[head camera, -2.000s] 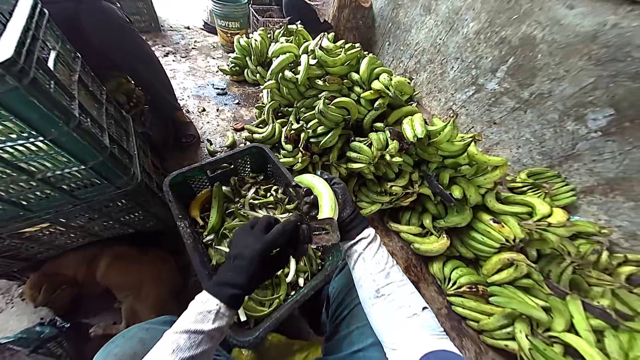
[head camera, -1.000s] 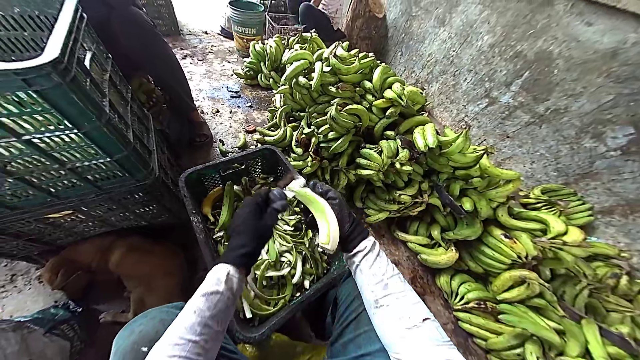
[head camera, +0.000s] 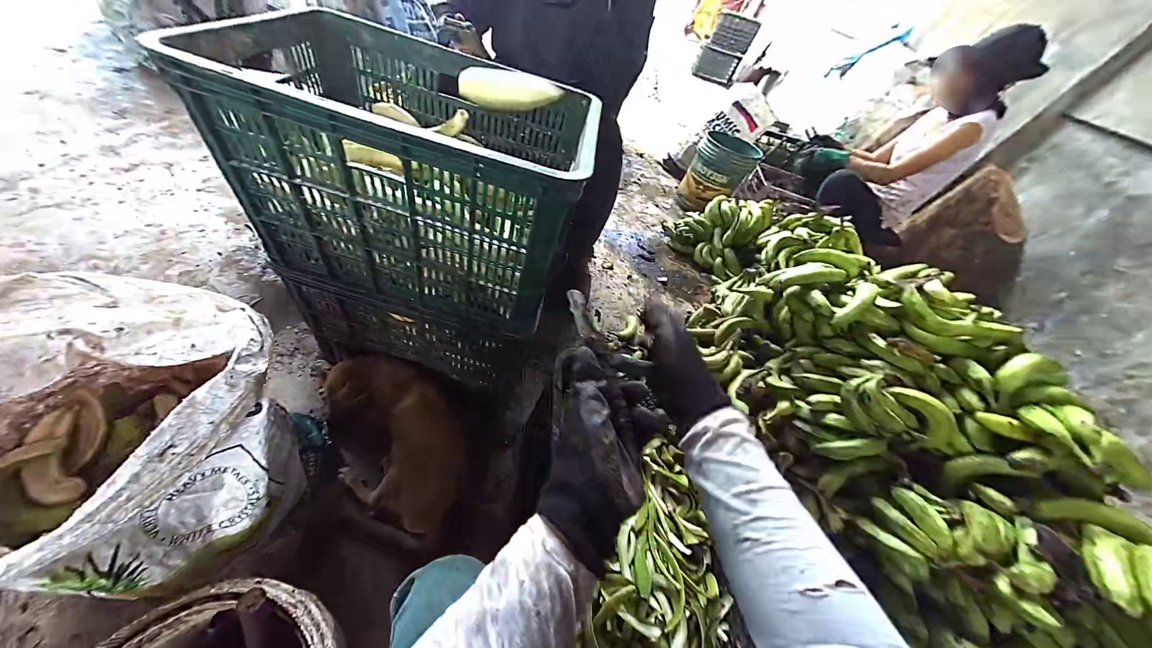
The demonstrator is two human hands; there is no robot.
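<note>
My left hand (head camera: 589, 441), in a black glove, is raised in front of me with its palm partly up. Close to its right is my right hand (head camera: 679, 364), also black-gloved and blurred; whether either holds anything is unclear. Green peels (head camera: 661, 549) lie below both hands. A pale peeled plantain (head camera: 508, 88) appears above the green plastic crate (head camera: 378, 216), touched by neither of my hands. Inside that crate are several more peeled plantains (head camera: 373, 156). The large pile of green plantains (head camera: 900, 387) spreads to the right.
A brown dog (head camera: 409, 441) lies beside the stacked crates. At left stands a white sack (head camera: 207, 486) with peeled pieces inside, near a round woven rim (head camera: 243, 598). One person (head camera: 594, 54) stands behind the crate; another (head camera: 936, 162) sits by a log (head camera: 976, 220) and a bucket (head camera: 720, 166).
The view has swung left and up. The peeled plantain held between my hands one second ago is no longer in them; a peeled one now shows above the crate.
</note>
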